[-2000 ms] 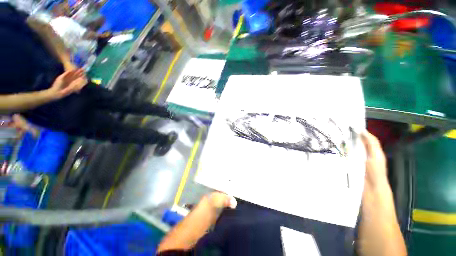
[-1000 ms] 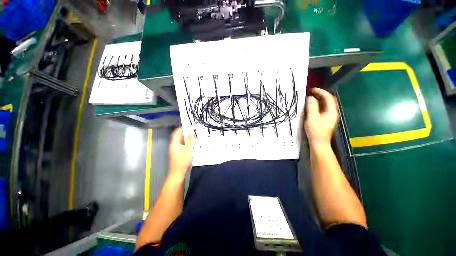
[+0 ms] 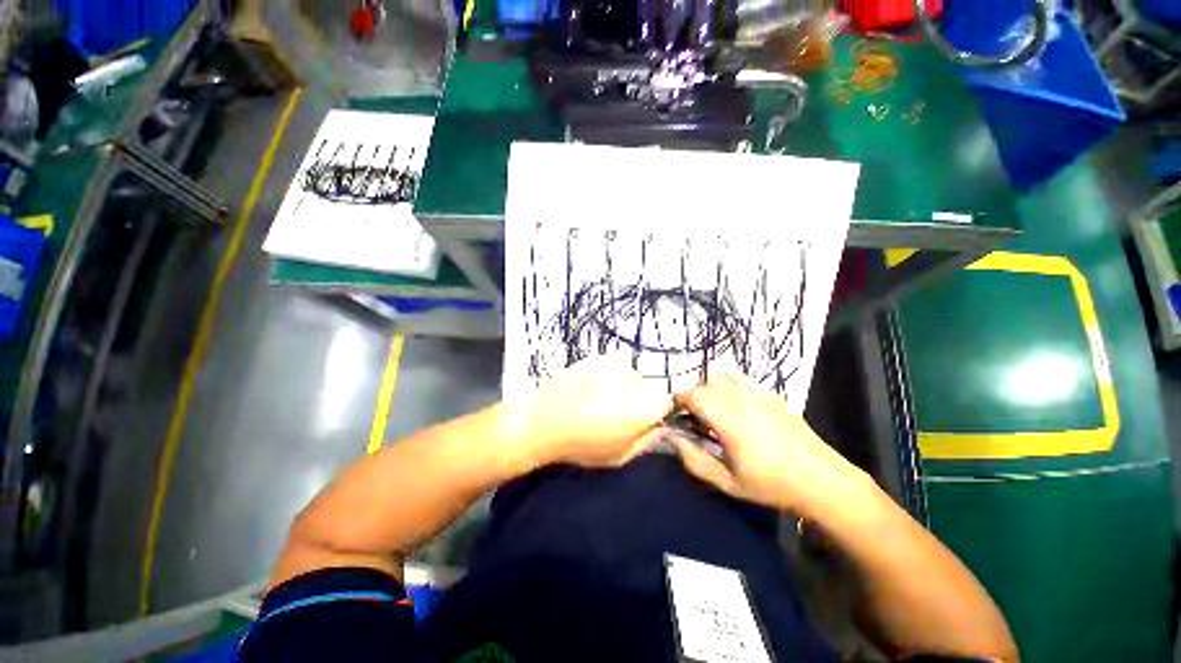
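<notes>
The white layout sheet (image 3: pixel 680 188) lies between my lap and the bench edge. Black wires (image 3: pixel 663 311) are looped and tangled on its middle, with ends spread in a row towards the top. My left hand (image 3: pixel 589 412) and my right hand (image 3: pixel 745 434) meet over the sheet's near edge at my waist. Their fingertips are close together around something small and dark at the wire ends. Blur and the fingers hide what it is and how each hand grips.
A dark metal press (image 3: pixel 667 91) stands on the green bench (image 3: pixel 907 181) beyond the sheet. Yellow-orange loops (image 3: pixel 870 67) and a blue bin (image 3: pixel 1056 110) are right of it. Another white sheet (image 3: pixel 369 240) with black wires lies left. A badge (image 3: pixel 716 609) hangs on my chest.
The sheet was held at its sides, first tilted and then square to me. Both hands have left its sides and come together at its near edge.
</notes>
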